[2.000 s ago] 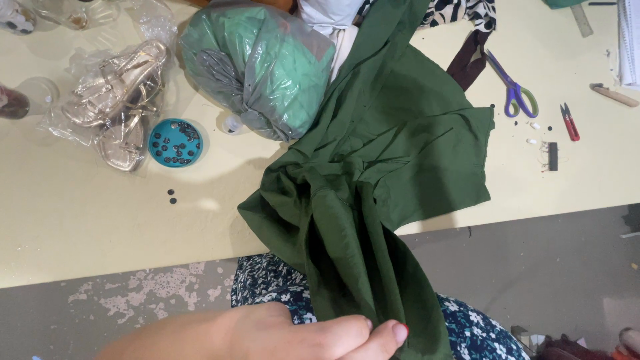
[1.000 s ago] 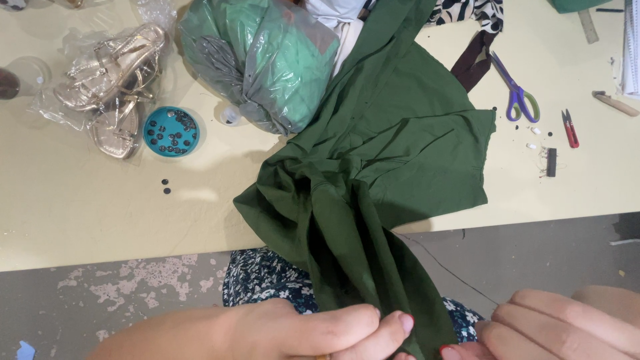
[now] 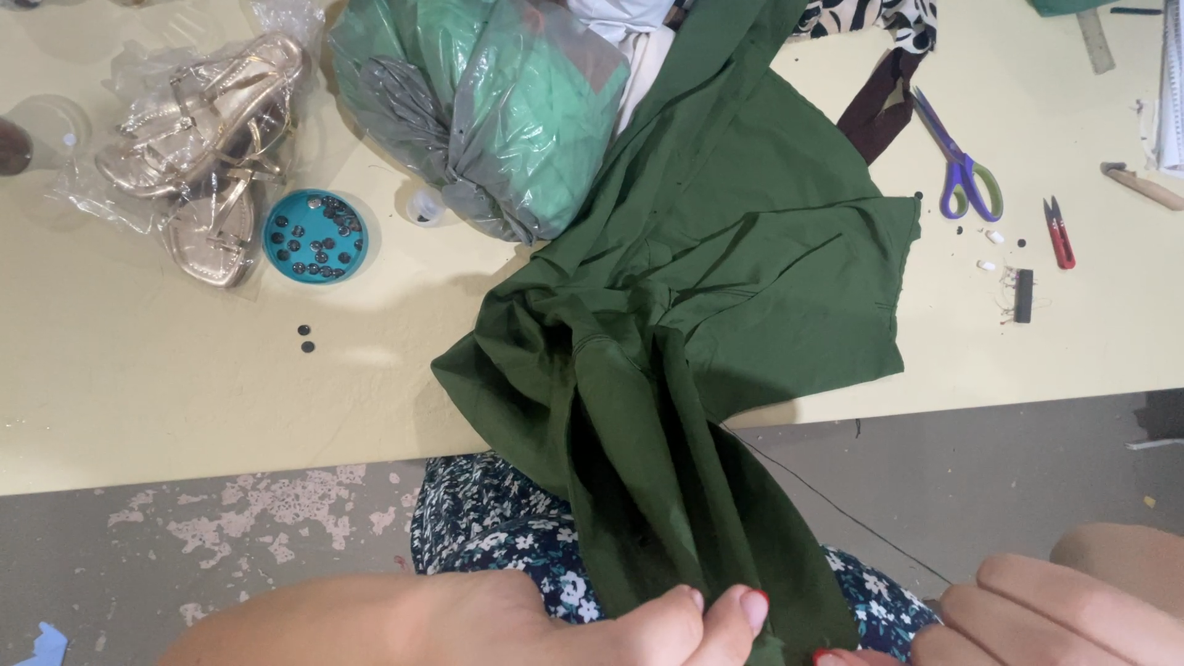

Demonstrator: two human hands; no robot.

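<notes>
A dark green fabric piece point(image 3: 777, 277) lies bunched on the pale table and hangs over its front edge onto a floral-patterned garment on the lap. At the bottom centre my left hand point(image 3: 592, 620) pinches the hanging end of the cloth between thumb and fingers. My right hand point(image 3: 1036, 620) is at the lower right with its fingers bent; a fingertip is beside the cloth's end, and what it holds is cut off by the frame. A dark thread point(image 3: 832, 504) runs from the cloth toward this hand.
Left on the table are a teal dish of dark snap buttons point(image 3: 315, 237), bagged gold sandals point(image 3: 213, 139) and a knotted plastic bag of green fabric point(image 3: 490, 111). On the right lie purple-handled scissors point(image 3: 962, 176), red thread snips point(image 3: 1060, 236) and a small dark block point(image 3: 1023, 296).
My right hand, out of view two seconds ago, is now at the lower right. The dark thread now shows stretched toward it. My left hand stays on the cloth.
</notes>
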